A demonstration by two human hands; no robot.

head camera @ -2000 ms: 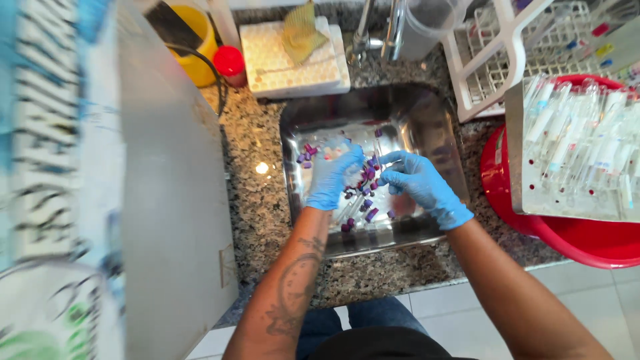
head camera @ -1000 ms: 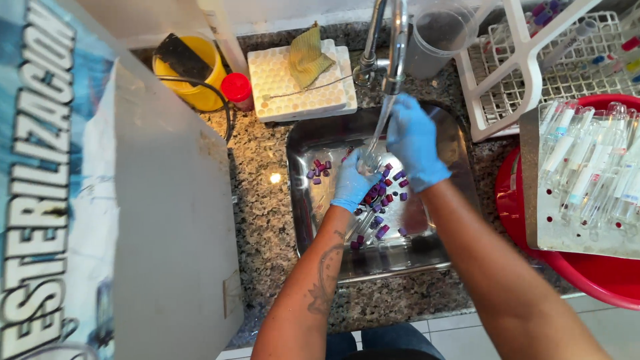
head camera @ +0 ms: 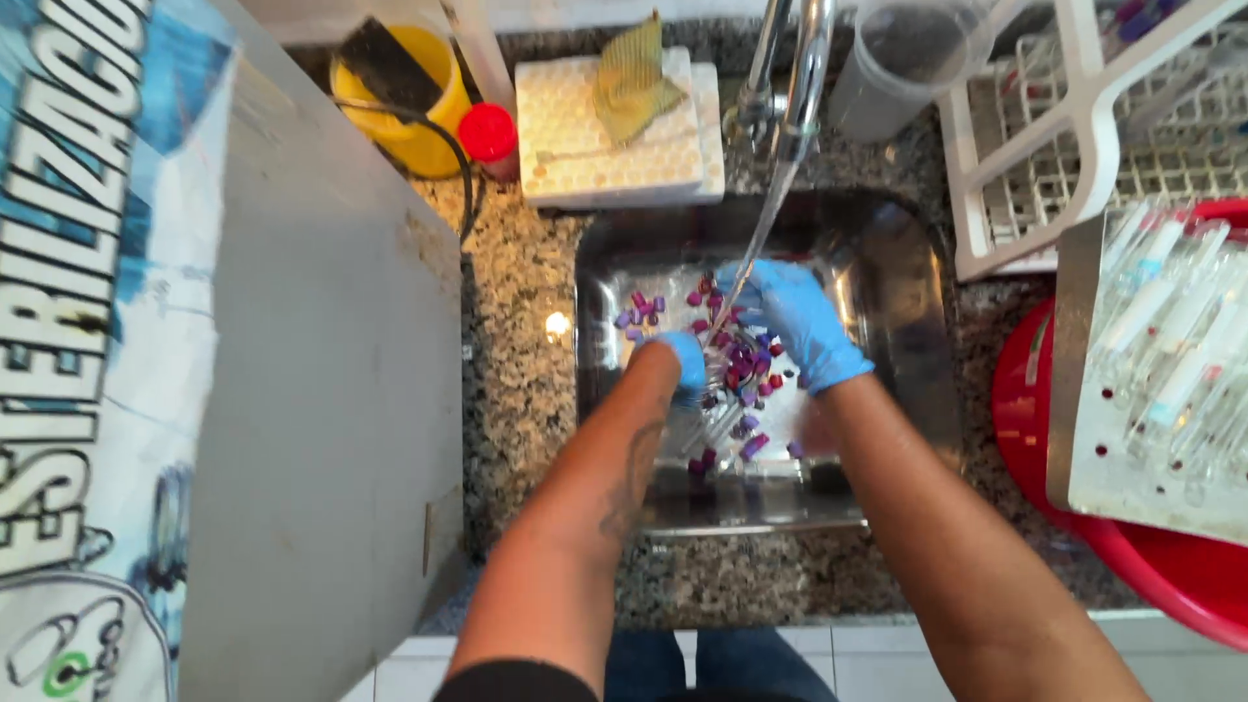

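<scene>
Water runs from the metal faucet (head camera: 807,88) into the stainless steel sink (head camera: 902,244). Many small purple and red tube caps (head camera: 746,366) and some clear tubes (head camera: 720,421) lie in the sink. My left hand (head camera: 685,366), in a blue glove, is low in the sink left of the caps; its fingers are hidden by the wrist and the water. My right hand (head camera: 795,317), also blue-gloved, reaches over the upper caps beside the stream, its fingertips partly hidden. Whether either hand holds something cannot be made out.
Foam racks (head camera: 556,127) bearing a yellowish ribbed piece (head camera: 629,83) stand behind the sink, near a red-capped container (head camera: 487,134) and a yellow bucket (head camera: 444,73). Right are a clear plastic cup (head camera: 882,88), white rack (head camera: 1102,107), and a metal tray (head camera: 1087,458) of tubes over a red basin (head camera: 1024,390).
My right hand has come down from the faucet into the sink. Water now runs in a stream from the faucet. My left hand has moved lower into the sink.
</scene>
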